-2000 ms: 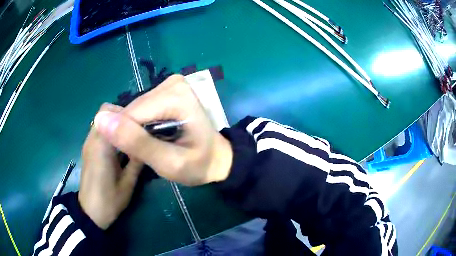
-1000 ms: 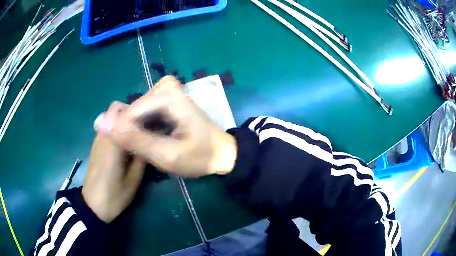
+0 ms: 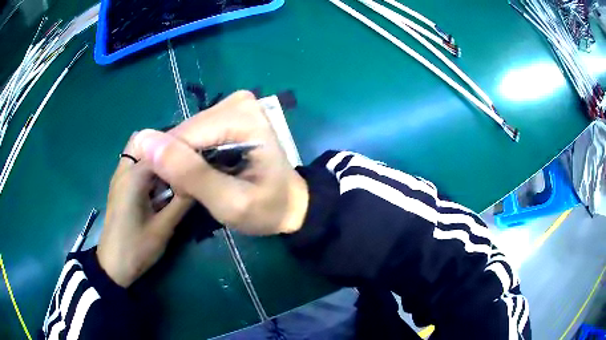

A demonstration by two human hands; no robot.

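My right hand [image 3: 232, 169] is closed around a dark hand tool [image 3: 226, 154] with a shiny part, held like a pen. Its fingertips meet the top of my left hand [image 3: 136, 219], which is curled below and to the left. A white-sleeved cable [image 3: 161, 196] shows as a short piece inside my left hand; its other end runs out at the left sleeve. The cable's worked end and any connector are hidden by my hands. A white pad [image 3: 284, 131] lies partly under my right hand, with black tape [image 3: 286, 99] at its corner.
A blue-rimmed tray [image 3: 193, 30] of black pieces is at the top left. White cables [image 3: 458, 80] lie at upper right. Cable bundles are at the far left [image 3: 30, 73] and far right [image 3: 565, 60]. A blue stool [image 3: 541, 202] stands beyond the table's right edge.
Compared with one second ago, my right hand is turned slightly and covers more of the white pad. The tool's shiny part shows again, and a piece of white cable shows in my left hand.
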